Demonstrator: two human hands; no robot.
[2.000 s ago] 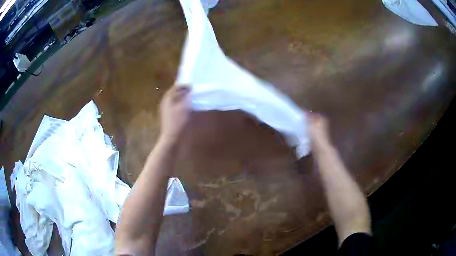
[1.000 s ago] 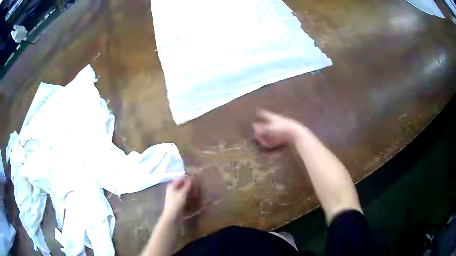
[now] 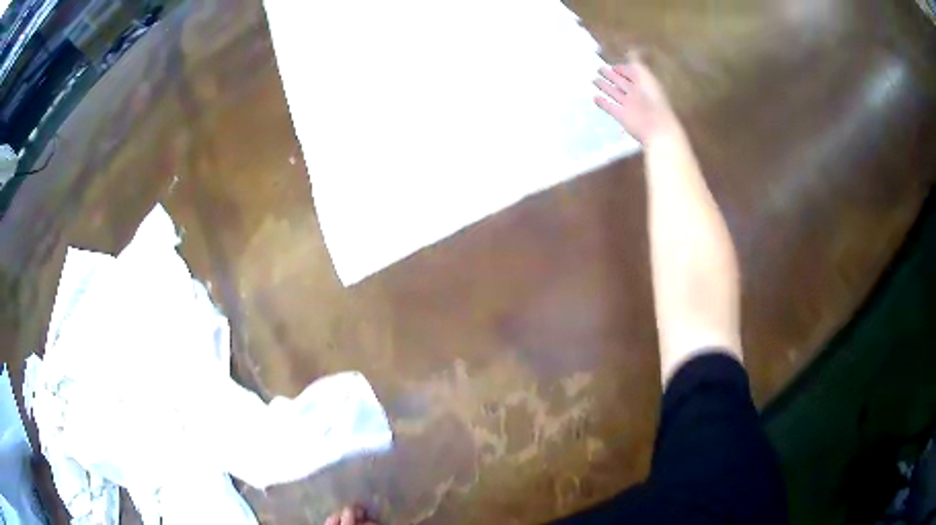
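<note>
A white fabric panel (image 3: 452, 113) lies spread flat on the brown wooden table (image 3: 493, 338), its far part cut off by the top edge. My right hand (image 3: 631, 101) lies with fingers spread on the panel's right edge near its lower right corner, palm down, gripping nothing. My left hand (image 3: 351, 516) is at the bottom edge, mostly cut off; only some fingertips show, below the heap of loose white fabric (image 3: 144, 379). A tongue of the heap stretches right toward the middle.
A whitish piece (image 3: 14, 461) stands at the left edge beside the heap. The table's curved edge runs down the right, with dark green floor (image 3: 852, 410) beyond it. Dark, unclear items are at the upper left.
The panel, held between my hands at first, now lies flat. My right hand has moved up and right onto its edge. My left hand has moved down to the bottom edge.
</note>
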